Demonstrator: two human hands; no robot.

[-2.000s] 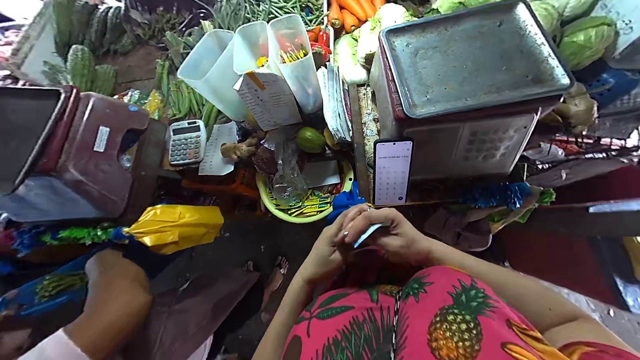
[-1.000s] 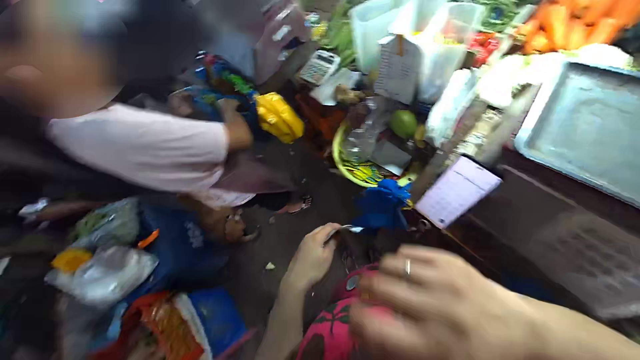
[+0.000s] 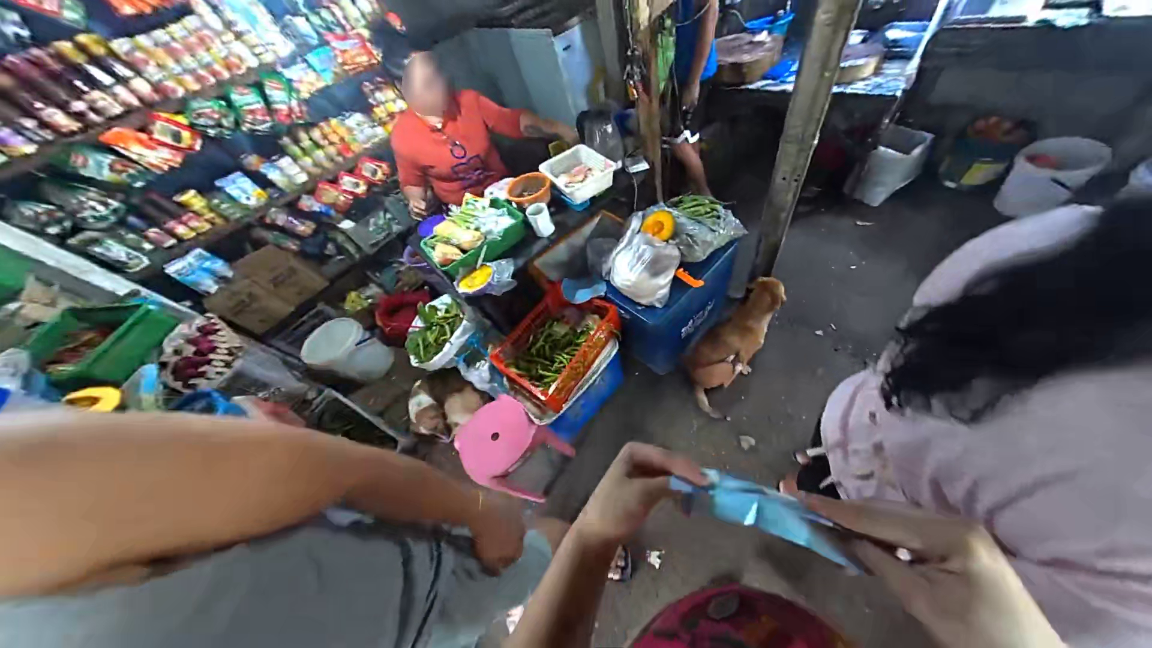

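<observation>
In the head view, my left hand (image 3: 630, 495) grips one end of a light-blue banknote or similar folded slip (image 3: 765, 511) between thumb and fingers. My right hand (image 3: 918, 549), with a ring on one finger, holds the slip's other end, so it stretches between both hands above the dark floor. The pink and red patterned cloth of my clothing (image 3: 733, 621) shows below them. Some blur hides exactly how the fingers lie on the slip.
Beyond my left hand are a pink plastic stool (image 3: 495, 441), an orange crate of green vegetables (image 3: 562, 346), a blue cooler box (image 3: 675, 315) and a brown dog (image 3: 738, 337). A person's arm (image 3: 270, 477) crosses the left; another person (image 3: 999, 450) is close at right.
The view has swung far round, from the scales, calculator and phone to shelves of packets and a seated person. My hands, apart one second ago, now both hold the blue slip, which is stretched out.
</observation>
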